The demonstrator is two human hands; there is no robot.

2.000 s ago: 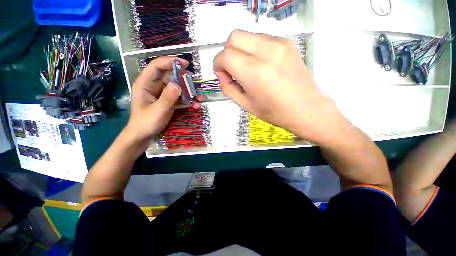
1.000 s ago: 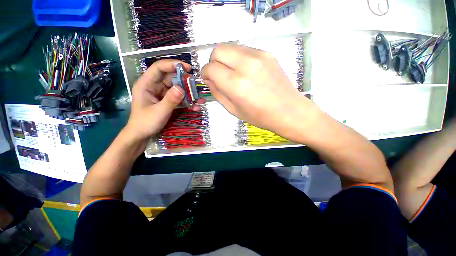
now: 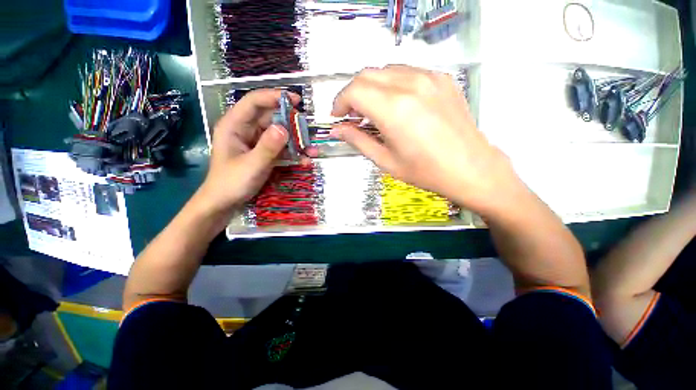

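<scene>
My left hand [image 3: 248, 148] holds a grey connector housing [image 3: 291, 128] with an orange-red band around a pale face that points right. Thin mixed-colour wires [image 3: 324, 132] show between the housing and my right hand. My right hand [image 3: 404, 126] is to the right of the housing, a small gap away, with thumb and fingertips close together on thin wires. Whether these wires are fixed in the housing or lie in the tray behind is too small to tell. Red wires [image 3: 286, 196] and yellow wires [image 3: 416, 199] lie in the near compartments. My right hand hides part of the middle compartment.
The divided white tray [image 3: 351, 228] spans the bench. Dark red wires [image 3: 263, 38] and grey housings [image 3: 427, 19] lie in its far compartments, dark connectors [image 3: 613, 107] at right. A connector pile [image 3: 126, 126], instruction sheet [image 3: 72, 209] and blue bin [image 3: 118, 17] are left. Another person's arm [image 3: 637, 266] is at right.
My right hand has moved away from the housing to the right, and more of the thin wires shows between them. My left hand still holds the housing. The whole view has shifted slightly.
</scene>
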